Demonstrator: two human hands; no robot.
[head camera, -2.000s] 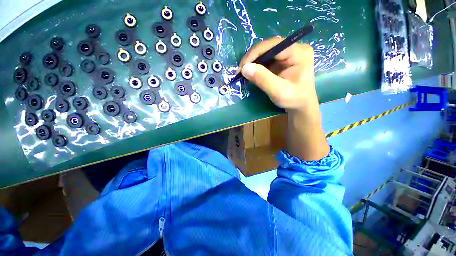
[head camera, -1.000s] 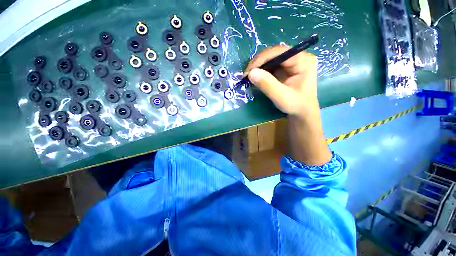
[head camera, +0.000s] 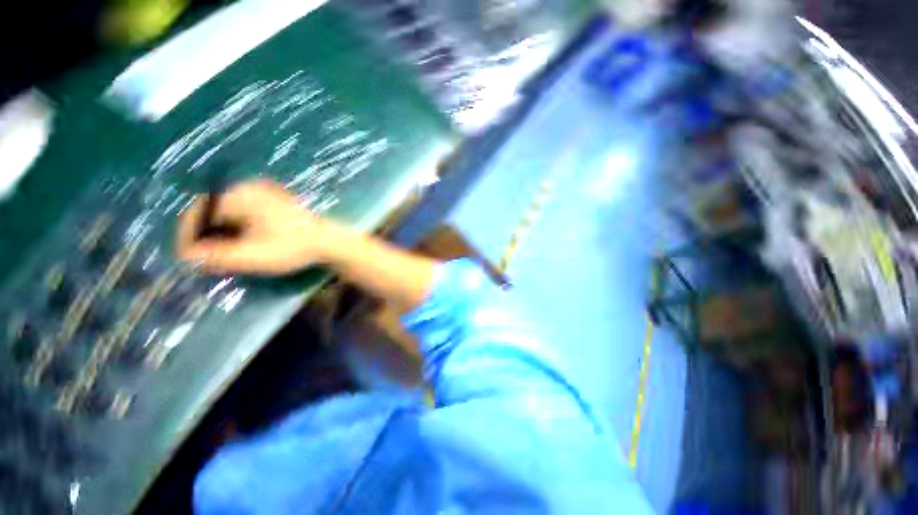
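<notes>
The picture is strongly blurred. My right hand (head camera: 252, 229) is over the green bench, at the upper right of the working film. It is closed around the dark tweezers (head camera: 213, 209), whose tip is too blurred to make out. The black round parts (head camera: 60, 302) with pale rings lie in smeared rows on the clear film at the left. A second clear sheet (head camera: 292, 126) with glossy streaks lies behind my right hand. My left hand is not in view.
White strips (head camera: 191, 65) lie at the back left of the green mat (head camera: 403, 101). A filled clear sheet (head camera: 493, 86) lies at the bench's far end. A brown cardboard box (head camera: 388, 337) is below the bench edge. A blue stool-like object (head camera: 619, 65) stands on the blue floor.
The view has swung to the right, so the bench appears tilted and further left and more floor shows. My right hand still holds the tweezers and now appears away from the film's near corner.
</notes>
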